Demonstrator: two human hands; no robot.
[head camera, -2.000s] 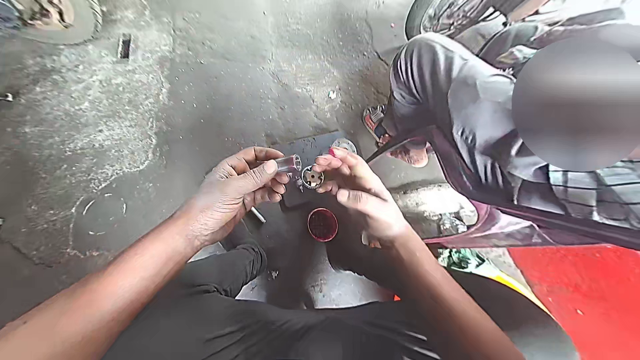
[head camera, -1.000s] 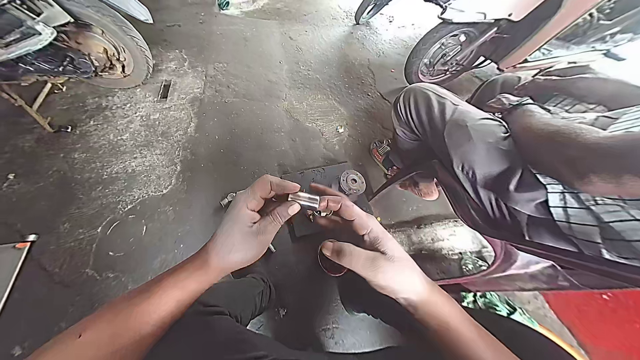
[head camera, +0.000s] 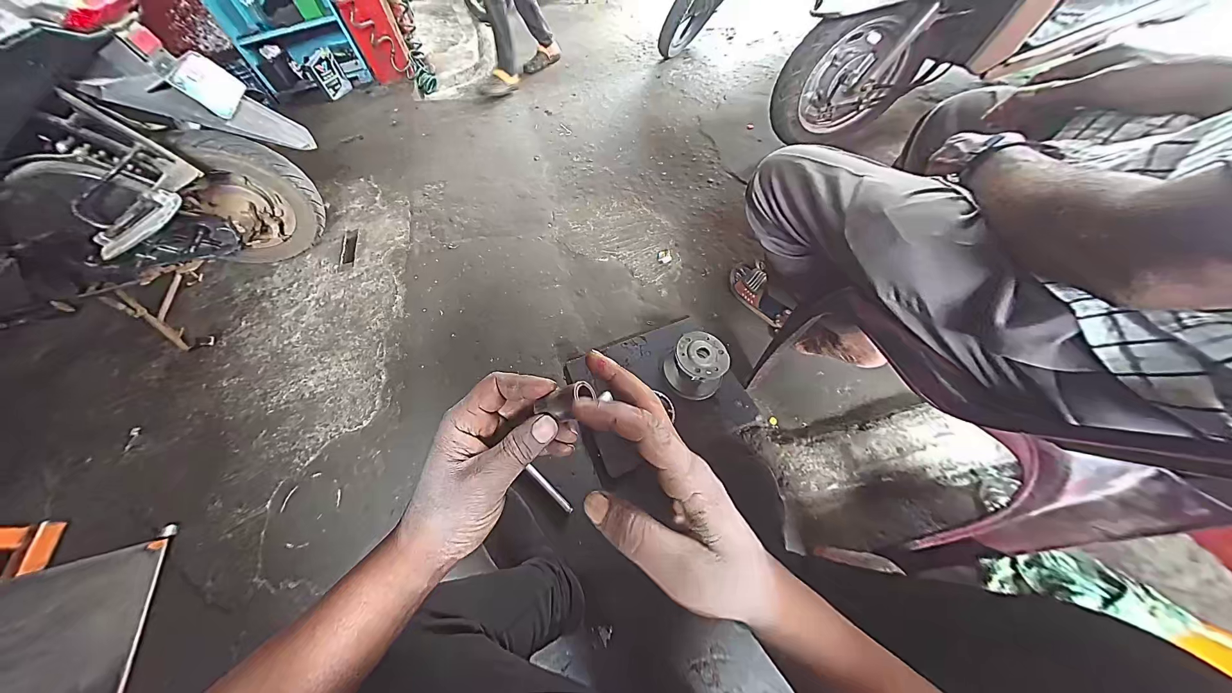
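Observation:
My left hand (head camera: 491, 452) grips a small metal cylindrical sleeve (head camera: 566, 397) between thumb and fingers, its round opening turned to the right. My right hand (head camera: 674, 500) is beside it with thumb and fingers apart, the fingertips close to the sleeve's open end; whether they touch it I cannot tell. Behind the hands lies a dark flat plate (head camera: 630, 346). On its right part stands a round flanged metal part (head camera: 699, 364) with holes in its face. A thin metal rod (head camera: 549, 488) shows below my left hand. A small ring-shaped part is partly hidden behind my right fingers.
A seated person (head camera: 866, 221) is close on the right, a sandalled foot near the plate. A motorcycle (head camera: 144, 183) stands at the left, another wheel (head camera: 837, 77) at the upper right. Another person's legs (head camera: 520, 43) and a blue shelf (head camera: 289, 43) are at the back.
The view has tilted up, showing more of the floor ahead. My right fingers, close around the sleeve's end one second ago, are now spread. The sleeve remains in my left hand, its open end now showing.

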